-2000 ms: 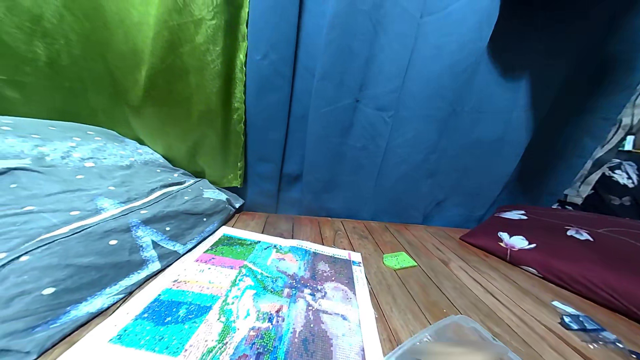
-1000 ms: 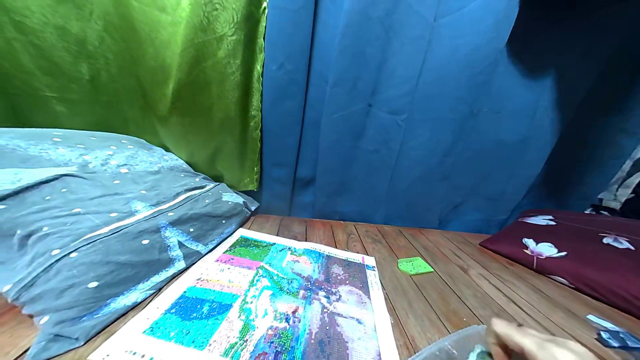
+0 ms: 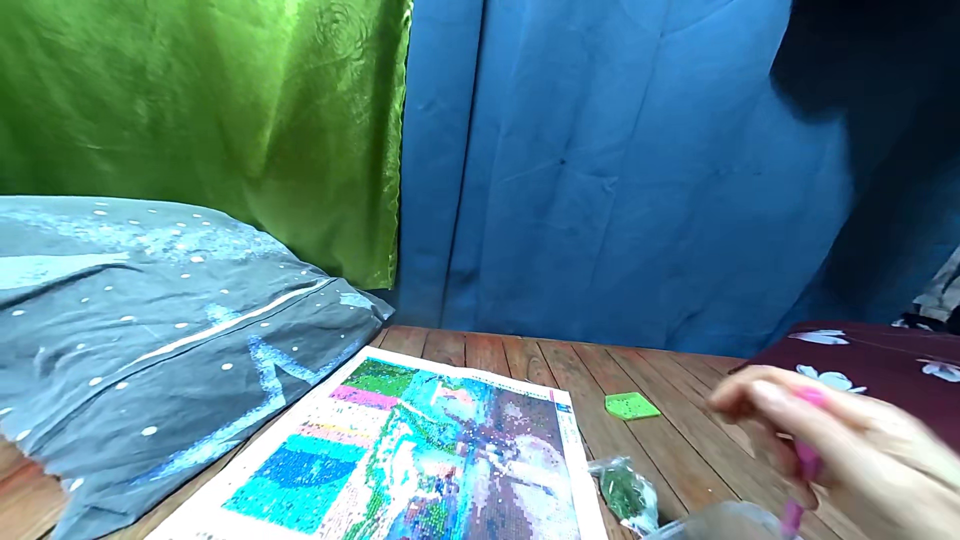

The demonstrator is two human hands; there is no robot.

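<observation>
My right hand (image 3: 832, 442), slightly blurred, is at the lower right with its fingers curled around a pink pen-like tool (image 3: 806, 457). Below it, a clear plastic container (image 3: 720, 521) is cut off by the bottom edge. Beside the container lies a small clear bag of green beads (image 3: 624, 491), near the right edge of a diamond painting canvas (image 3: 465, 450) that is partly covered in coloured drills. A green plastic tray (image 3: 631, 406) with small specks in it rests on the boards, left of my hand. My left hand is out of view.
Wooden planks (image 3: 675, 450) lie under everything. A grey-blue patterned cushion (image 3: 187, 337) borders the canvas on the left, and a maroon floral cushion (image 3: 885, 367) is at the right. Green (image 3: 300, 135) and blue (image 3: 585, 187) curtains hang behind.
My right hand has come into view at the lower right with the pink tool. The bag of green beads now lies beside the canvas, where bare boards showed earlier.
</observation>
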